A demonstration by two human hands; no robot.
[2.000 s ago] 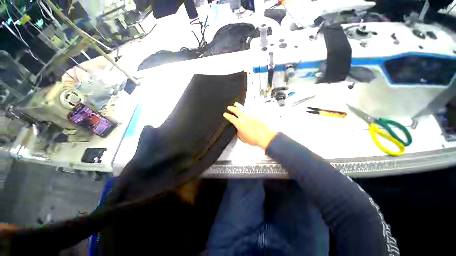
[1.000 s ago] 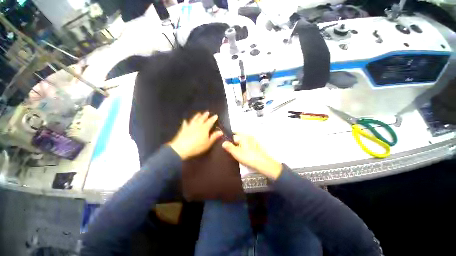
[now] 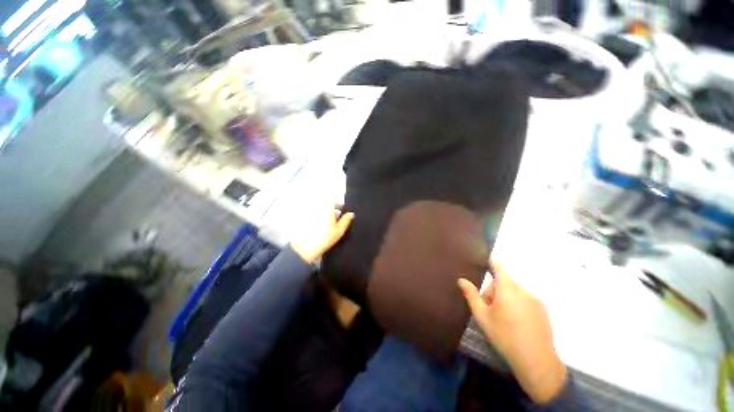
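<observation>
A black garment panel (image 3: 443, 137) lies spread on the white table, its near end over my lap. A brown piece (image 3: 426, 265) with a rounded top lies on its near part. My left hand (image 3: 322, 236) is at the panel's left edge, thumb on the cloth and fingers partly hidden. My right hand (image 3: 513, 318) is at the right edge of the brown piece, thumb and finger on the cloth edge. The view is blurred by motion.
The sewing machine (image 3: 676, 161) stands at the right. Snips (image 3: 674, 295) and scissors (image 3: 727, 362), cut off by the frame, lie on the table at the right. A phone (image 3: 256, 143) lies at the left. A blue crate (image 3: 211, 282) with dark pieces is below left.
The view has swung left, so the machine now sits far right. My hands have moved apart to opposite edges of the cloth. More of the brown piece shows.
</observation>
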